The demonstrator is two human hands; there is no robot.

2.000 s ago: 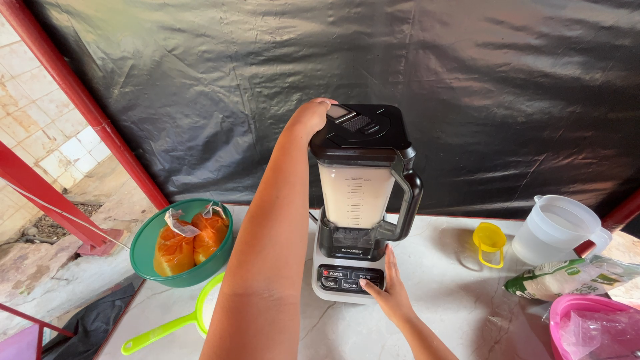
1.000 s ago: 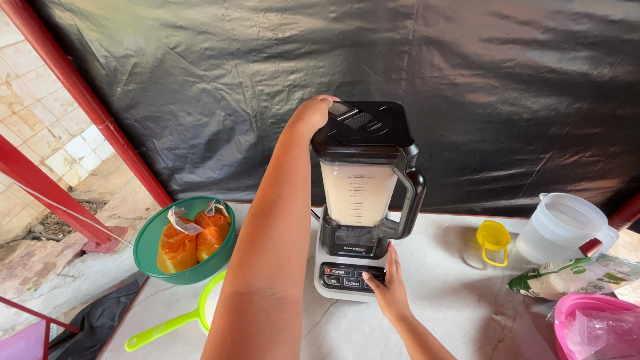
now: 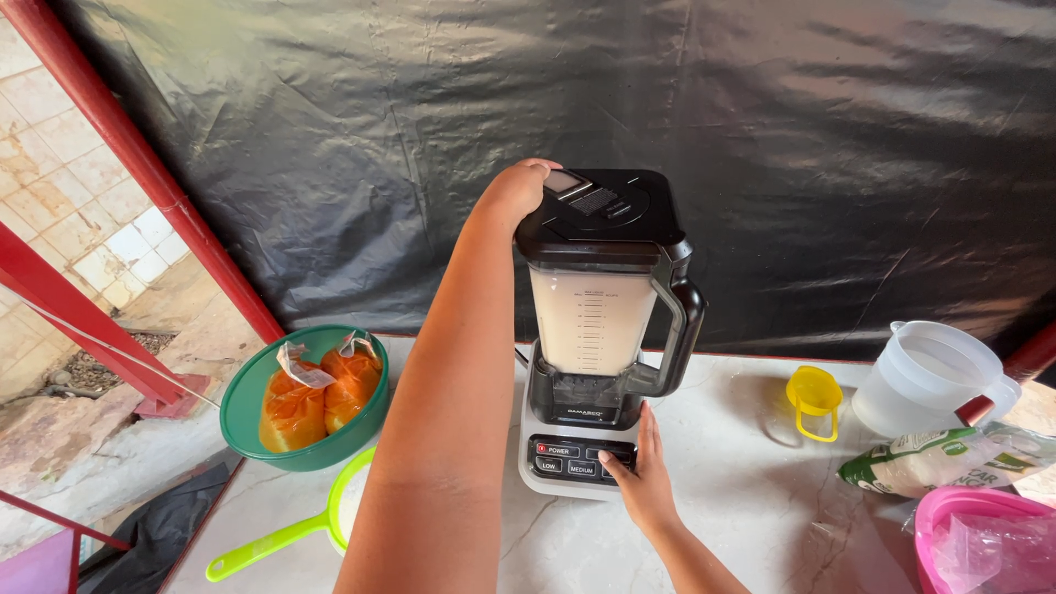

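Note:
A blender jar (image 3: 592,322) of clear plastic, nearly full of a cream-coloured liquid, stands on its grey and black base (image 3: 569,487). My left hand (image 3: 524,191) rests on the left back edge of the black lid (image 3: 615,206); its fingertips are partly hidden. The lid sits on the jar, whose black handle (image 3: 689,330) points right. My right hand (image 3: 645,478) is at the right side of the base, with a fingertip on the button panel (image 3: 582,459) and other fingers extended up along the base. Neither hand grasps the handle.
Left on the marble-patterned table are a green bowl (image 3: 239,412) with bags of orange-yellow contents and a lime-green strainer (image 3: 272,546), partly behind my left arm. On the right are a yellow measuring cup (image 3: 815,394), a translucent pitcher (image 3: 924,379), a plastic package (image 3: 924,462) and a pink basin (image 3: 928,528).

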